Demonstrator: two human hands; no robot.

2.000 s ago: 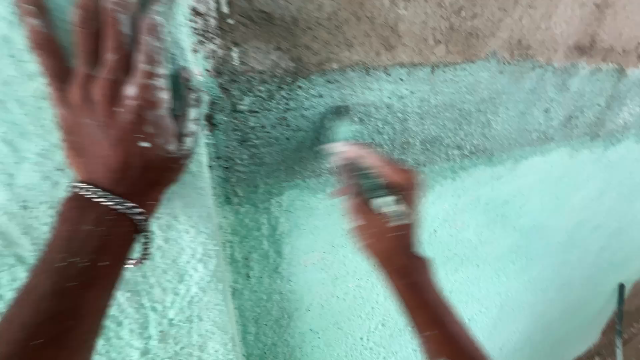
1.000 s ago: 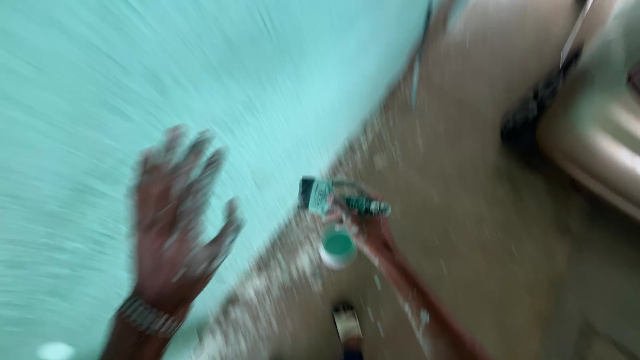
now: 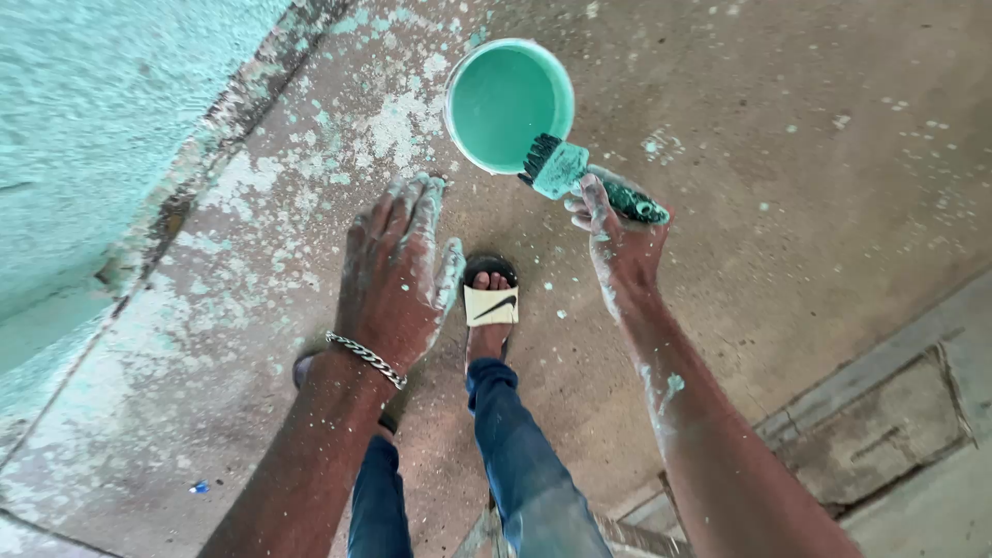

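My right hand (image 3: 620, 240), smeared with paint, grips a paintbrush (image 3: 564, 167) by its paint-covered dark green handle. The brush's dark, clumped bristles point left, over the lower right rim of a round white bucket (image 3: 568, 93) with green paint (image 3: 502, 105) inside. Whether the bristles touch the rim I cannot tell. My left hand (image 3: 399, 271), with paint on its fingers and thumb, is held palm down below and left of the bucket, holding nothing. A silver chain bracelet (image 3: 366, 359) circles that wrist.
A turquoise painted wall (image 3: 116, 139) rises at the upper left. The paint-spattered concrete floor (image 3: 775, 194) stretches to the right. My foot in a black and white slide sandal (image 3: 491, 304) stands below the bucket. A rectangular concrete cover (image 3: 876, 434) lies at the lower right.
My right hand with the brush has left the wall, where it was two seconds ago, and is now beside the bucket. My left hand has also come off the wall. The view has swung down to the floor.
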